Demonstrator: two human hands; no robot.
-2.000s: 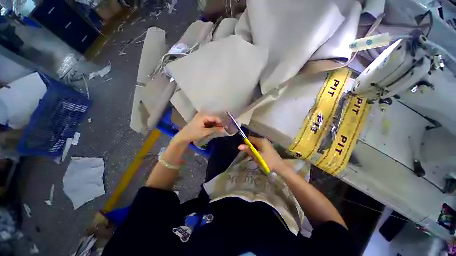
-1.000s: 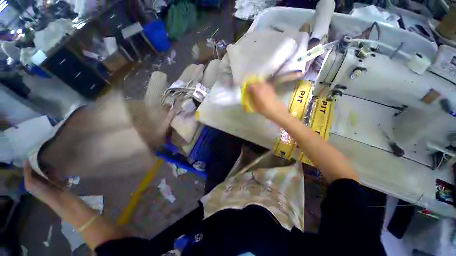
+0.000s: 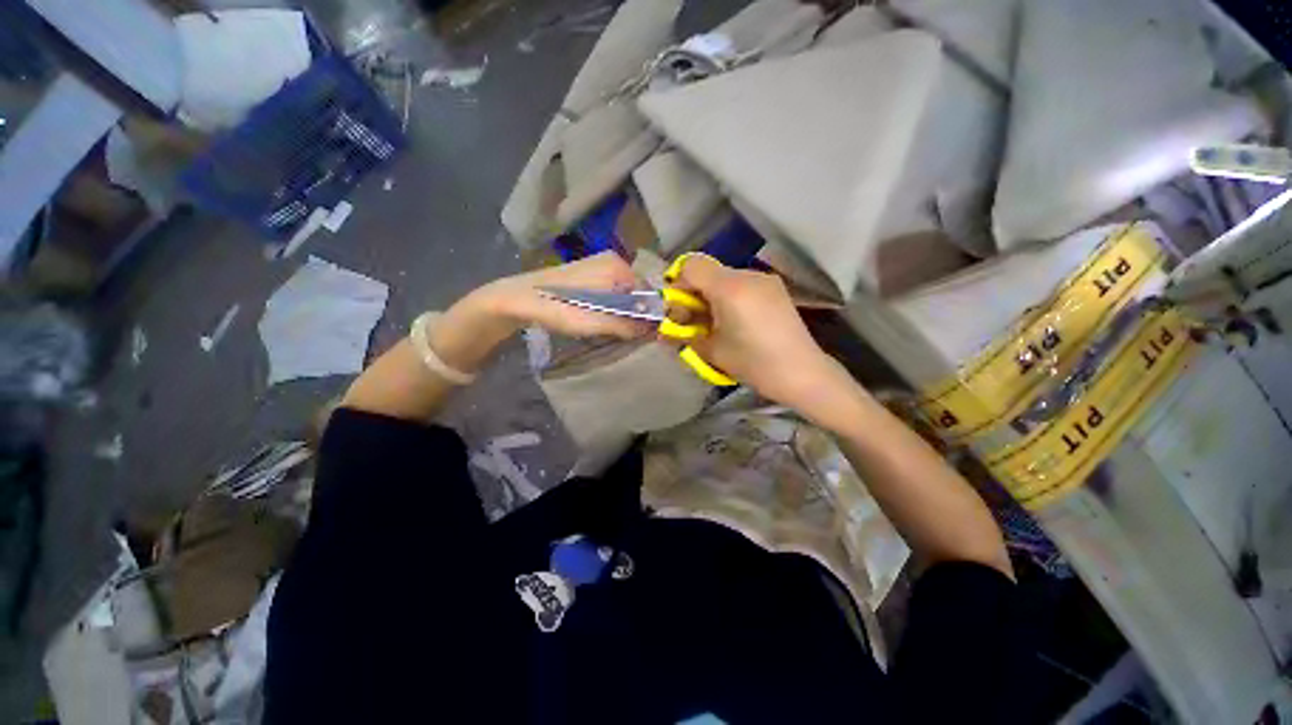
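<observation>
My right hand (image 3: 744, 319) holds the yellow-handled scissors (image 3: 686, 315), with the silver blades pointing left across my left hand. My left hand (image 3: 574, 295) is at the edge of a beige-grey panel (image 3: 631, 390) that hangs over my lap; its fingertips are partly hidden behind the scissors and my right hand, but they appear to pinch the panel. More pale panels (image 3: 822, 128) lie in a pile beyond my hands, on the machine table.
Yellow PIT tape (image 3: 1091, 319) crosses the machine bed (image 3: 1204, 467) at the right. The lit lamp (image 3: 1240, 162) is at the upper right. A blue crate (image 3: 298, 149) and pale scraps (image 3: 323, 323) are on the floor at the left.
My left hand has come back from the far left, where it held a blurred panel. My right hand with the scissors has come down from the table to meet it. The view has shifted.
</observation>
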